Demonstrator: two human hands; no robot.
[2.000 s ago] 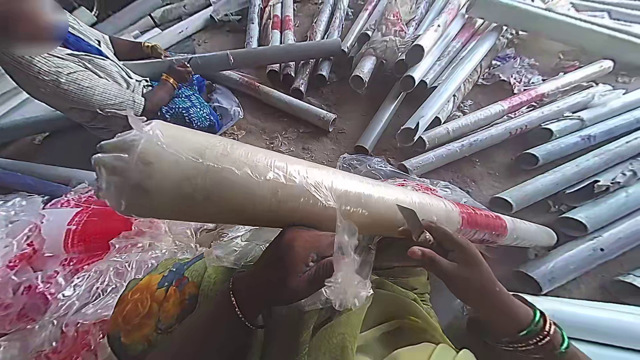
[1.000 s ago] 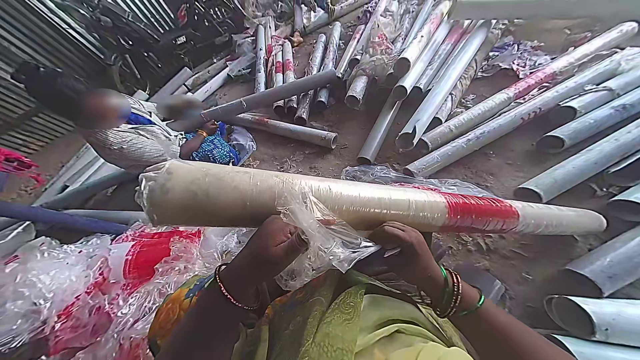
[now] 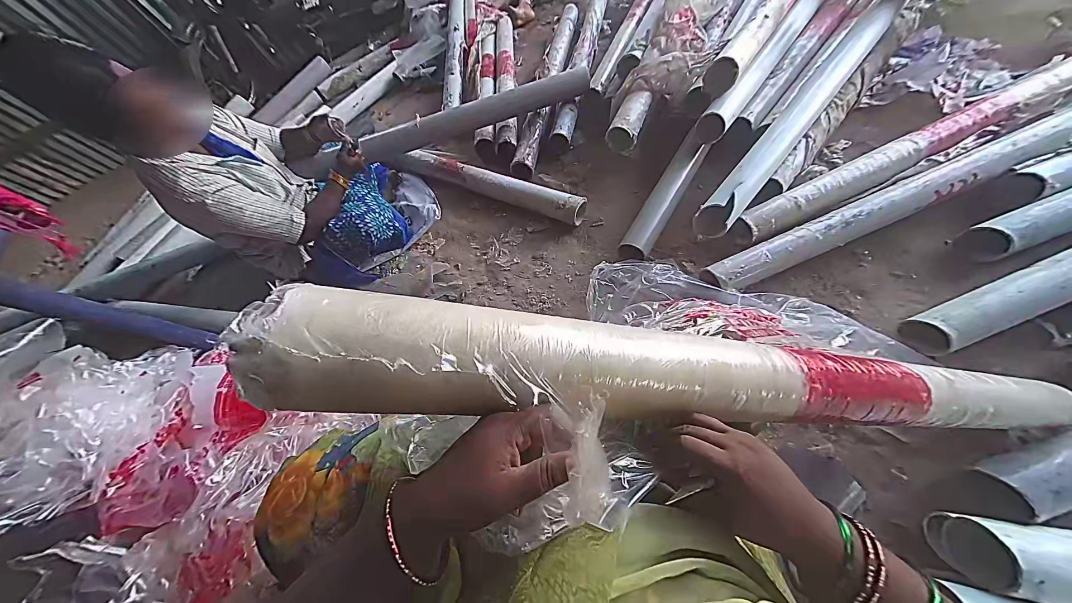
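A long cream pipe (image 3: 519, 356) with a red band (image 3: 867, 387), wrapped in clear plastic film, lies across my lap. My left hand (image 3: 502, 469) is below the pipe's middle, its thumb and fingers closed on a bunched piece of the clear film (image 3: 590, 469) that hangs from the pipe. To the right, my right hand (image 3: 729, 461) is at the pipe's underside with its fingers bent; its fingertips are partly hidden, and whether it holds anything is not clear.
Crumpled clear and red plastic film (image 3: 109, 435) is heaped at the left. Beyond it sits a person (image 3: 243, 184) with a grey pipe (image 3: 486, 113) across the lap. Many pipes (image 3: 888, 188) lie on the dirt ground (image 3: 519, 255) ahead and to the right.
Two seconds ago my right hand held a small flat blade-like piece above the pipe's lower edge; now that hand is below the pipe and the piece is not visible. The view has shifted.
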